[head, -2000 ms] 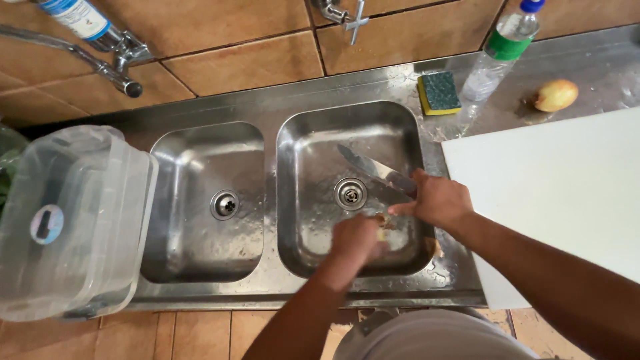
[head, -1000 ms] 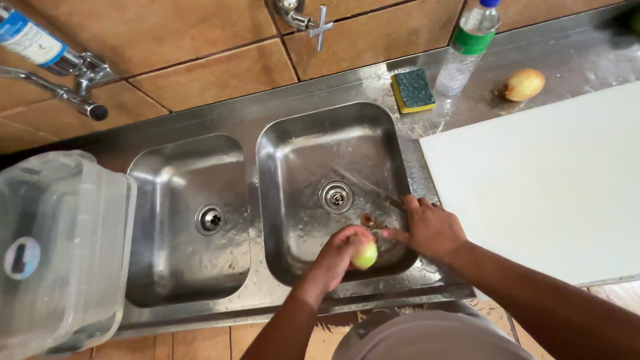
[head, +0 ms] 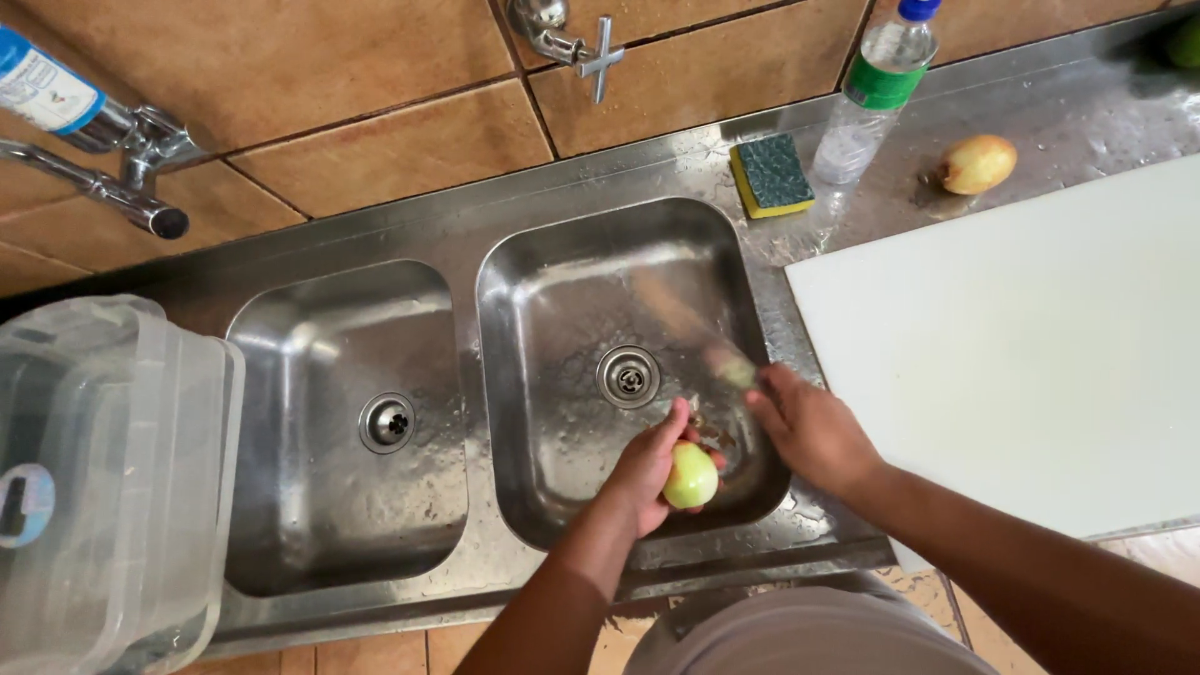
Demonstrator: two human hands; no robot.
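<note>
My left hand [head: 652, 469] holds a peeled, pale green onion [head: 691, 475] over the near right part of the right sink basin [head: 553, 412]. To its right, my right hand [head: 816, 427] grips a knife [head: 680, 319] whose blade is blurred and points up and left over the basin. The knife's handle is mostly hidden by my fingers. Brown bits of onion skin [head: 717, 433] lie in the basin between my hands. An unpeeled onion [head: 978, 164] rests on the steel counter at the upper right.
A white board [head: 1012, 356] lies on the right. Behind the basin stand a sponge [head: 772, 176] and a plastic bottle [head: 872, 94]. Stacked clear plastic containers [head: 178, 469] are at the left, beside the left basin [head: 347, 497]. A faucet [head: 141, 202] juts from the tiled wall.
My left hand has turned and moved a little away from the knife, showing the peeled onion more fully. My right hand still holds the knife, now blurred by motion.
</note>
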